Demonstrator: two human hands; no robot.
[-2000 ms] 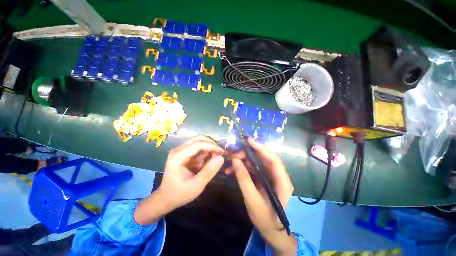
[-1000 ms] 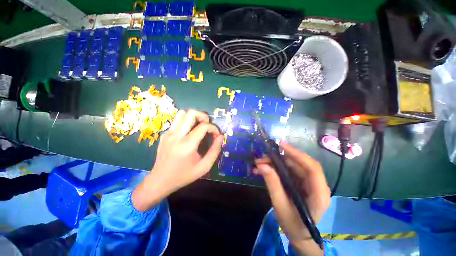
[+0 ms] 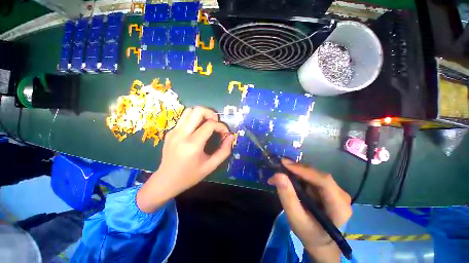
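Blue circuit boards (image 3: 275, 102) lie in stacked rows in front of me. An orange flex cable (image 3: 237, 87) sticks out at their top left; a second one below it is washed out by glare. My left hand (image 3: 193, 146) is at the boards' left edge, thumb and forefinger pinched on a small orange flex cable (image 3: 234, 140), mostly hidden by the fingertips. My right hand (image 3: 313, 203) holds a black soldering iron (image 3: 308, 201) like a pen. Its tip points at the boards' left edge, near the left fingertips; whether it touches is unclear.
A pile of loose flex cables (image 3: 145, 111) lies left. Behind are bare boards (image 3: 91, 43), boards with orange hooks (image 3: 168, 37), a fume fan (image 3: 265, 46) and a white cup (image 3: 342, 59) of silvery bits. The soldering station (image 3: 403, 77), cables and a pink item (image 3: 366, 150) are right.
The iron's tip has moved left to the boards' left edge, near my left fingers. My left hand stays at that edge. The view has shifted, and the fan and cup look larger.
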